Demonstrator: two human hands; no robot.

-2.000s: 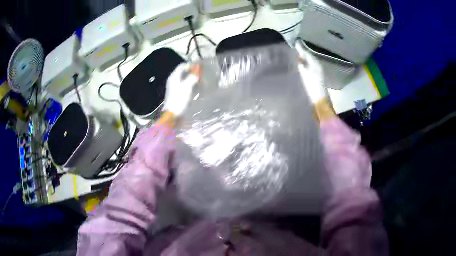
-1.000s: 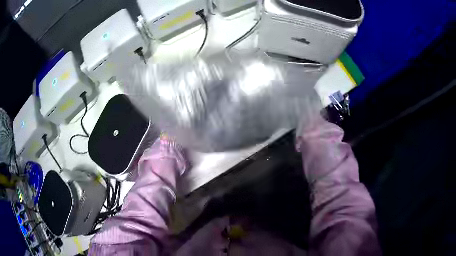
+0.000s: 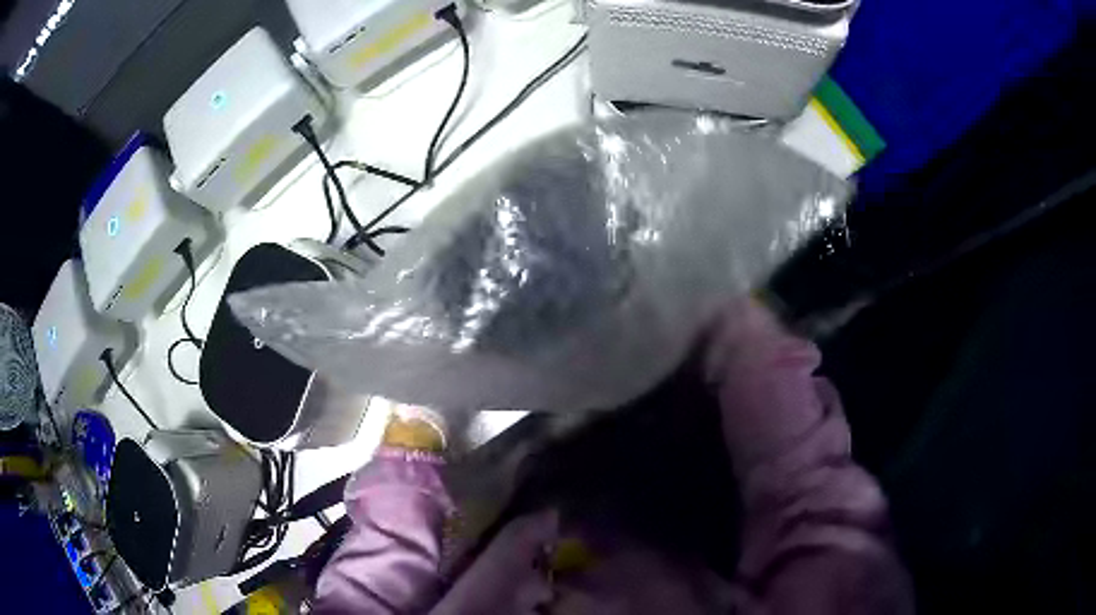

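A clear, shiny bubble bag (image 3: 541, 264) spreads across the middle of the view, with a dark shape showing through it. It hides part of the bench and the lower left part of a speaker-like unit's black top (image 3: 258, 342). My left hand (image 3: 412, 429) is at the bag's lower edge; only the wrist and a bit of glove show. My right hand is hidden behind the bag's right part; only the pink sleeve shows below it. The fingers of both hands are hidden, so their grip cannot be seen.
White box units (image 3: 246, 120) with black cables line the bench's far edge. A large grey-white unit (image 3: 715, 60) stands at the back right. Another speaker-like unit (image 3: 180, 511) and a power strip (image 3: 78, 547) are lower left. A fan (image 3: 15, 366) is at the left edge.
The bag was held up close to my body, then moved forward over the bench. It now spreads wider to the left and right. The view has shifted, and the middle unit seen earlier is covered.
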